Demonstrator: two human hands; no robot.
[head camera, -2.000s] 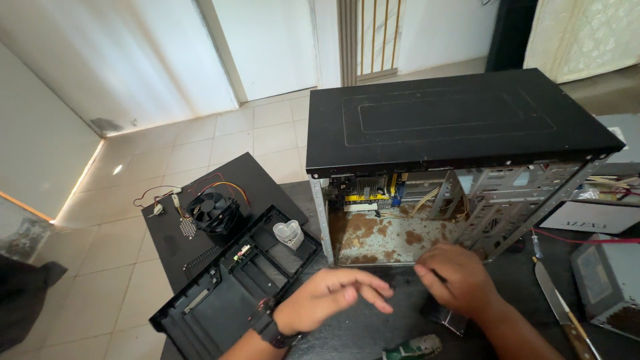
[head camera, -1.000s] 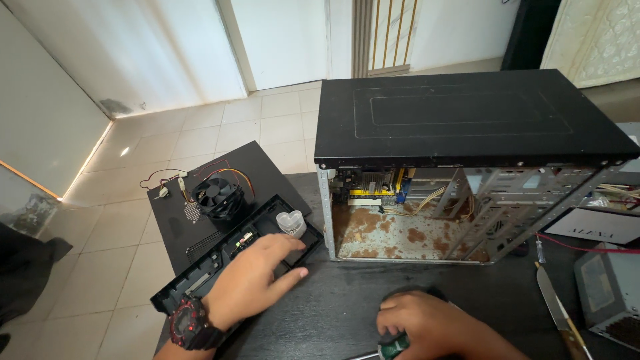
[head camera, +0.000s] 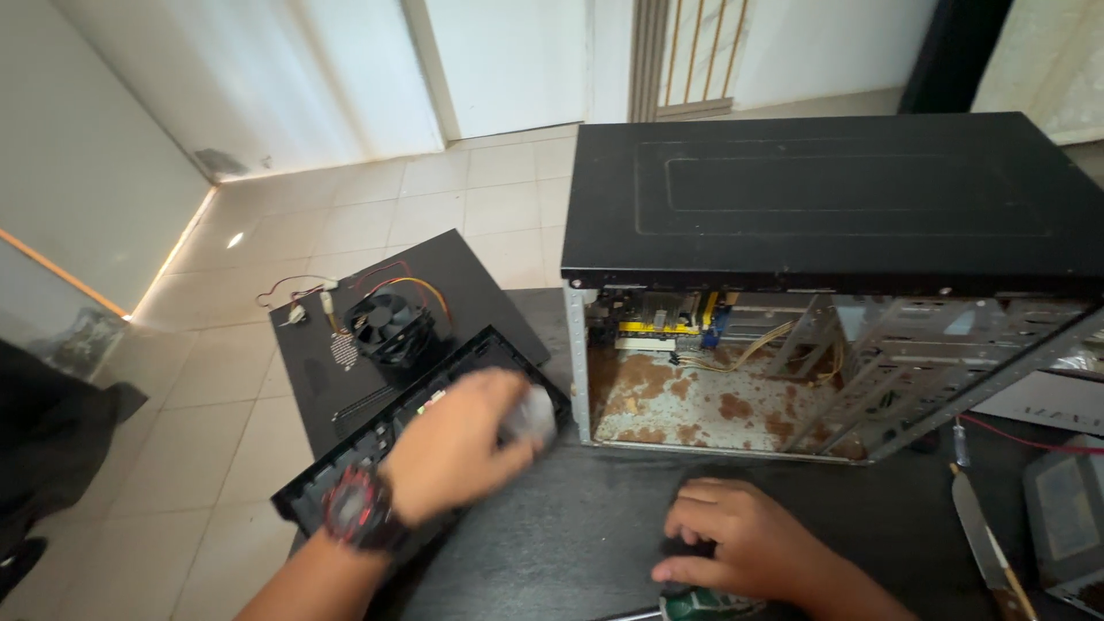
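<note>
My left hand (head camera: 461, 440), with a watch on its wrist, is closed around a small translucent plastic container (head camera: 528, 416) above the black plastic front panel (head camera: 319, 479). My right hand (head camera: 733, 543) rests low on the dark table with its fingers curled and apart, just above a green-handled screwdriver (head camera: 703, 604), and grips nothing that shows. Behind it stands a black computer case (head camera: 819, 190), its side off, its rusty metal floor and part of a motherboard (head camera: 660, 323) visible. A cooling fan (head camera: 390, 323) with wires sits on a black side panel (head camera: 470, 285).
At the right of the dark table (head camera: 535, 526) lie a knife (head camera: 983, 539), a small clear-handled tool (head camera: 961, 444), a red cable (head camera: 1026, 442) and a grey metal box (head camera: 1069, 517). A tiled floor (head camera: 362, 224) lies beyond the table's left edge.
The container stood on the front panel, and my left hand has closed on it and lifted it. My right hand was on the green handle one second ago and is now off it.
</note>
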